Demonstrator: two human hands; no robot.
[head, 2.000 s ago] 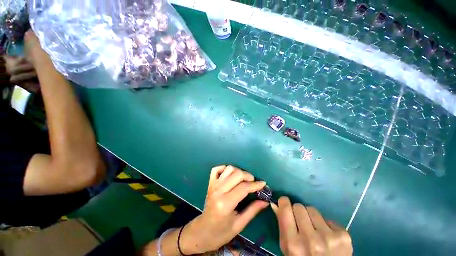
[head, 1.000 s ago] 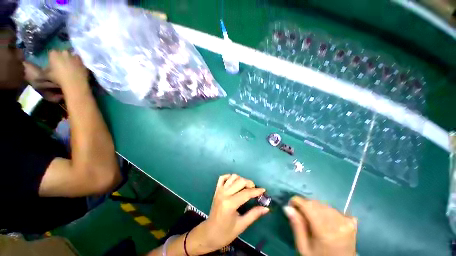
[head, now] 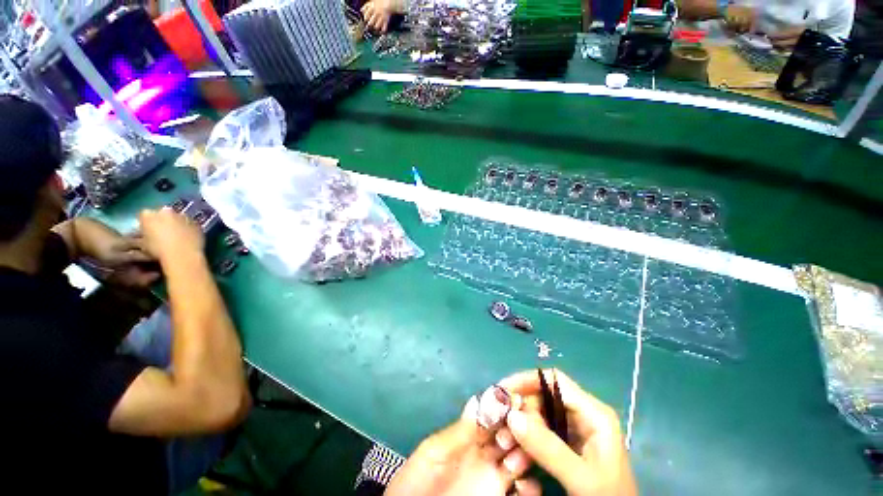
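Observation:
My left hand (head: 455,455) is near the bottom centre, its fingers closed on a small shiny dark housing (head: 495,407). My right hand (head: 571,436) is against it, its fingertips at the housing's right side. It also holds dark tweezers (head: 552,399), points upward and apart, with nothing seen between them. Two loose dark pieces lie on the green bench ahead: a rounded one (head: 500,310) and a longer one (head: 521,324). A small pile of silver-white slivers (head: 543,349) lies just beyond the tweezer tips.
A clear blister tray (head: 581,254) lies ahead, dark units in its far row. A dropper bottle (head: 426,205) and a large parts bag (head: 353,237) are left of it. Another bag (head: 852,339) is at the right edge. A neighbouring worker (head: 184,378) sits left; more people work across the bench.
The view has tilted up, showing the far bench. My right hand has come against my left hand and the housing; the tweezers now show clearly, pointing up.

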